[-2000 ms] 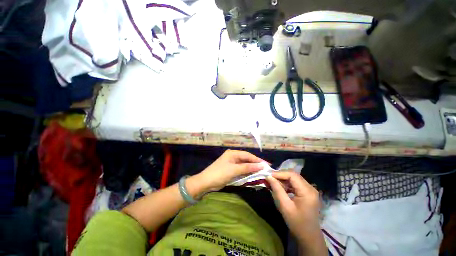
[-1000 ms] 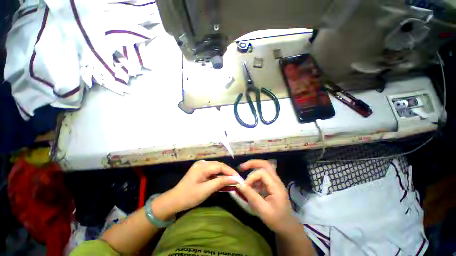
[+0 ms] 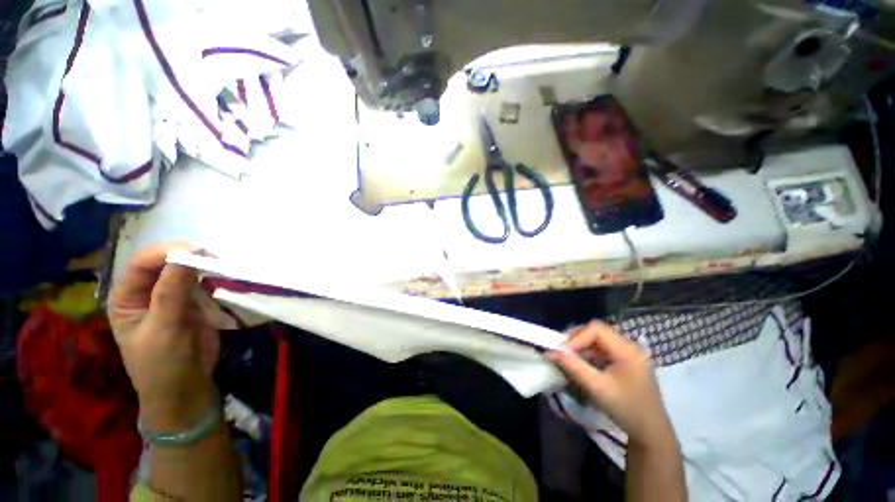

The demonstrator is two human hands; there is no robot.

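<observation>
A long white striped garment piece [image 3: 393,319] is stretched between my hands, over my lap and across the table's front edge. A maroon stripe shows along it near its left end. My left hand [image 3: 172,319] pinches the left end at the table's front left. My right hand [image 3: 599,368] pinches the right end, lower, in front of the table edge. The scissors [image 3: 504,191] with dark green handles lie on the machine bed, held by neither hand.
A white pile with maroon lines [image 3: 108,108] lies on the tabletop at left, another [image 3: 746,402] at lower right on patterned cloth. The sewing machine [image 3: 530,29] stands behind. The smartphone [image 3: 606,162] and a red-and-black tool [image 3: 692,188] lie right of the scissors. Red bag [image 3: 74,392] at lower left.
My hands were close together over the lap with the piece folded small. They have moved apart, left hand far left and right hand rightward, and the piece is now spread out long.
</observation>
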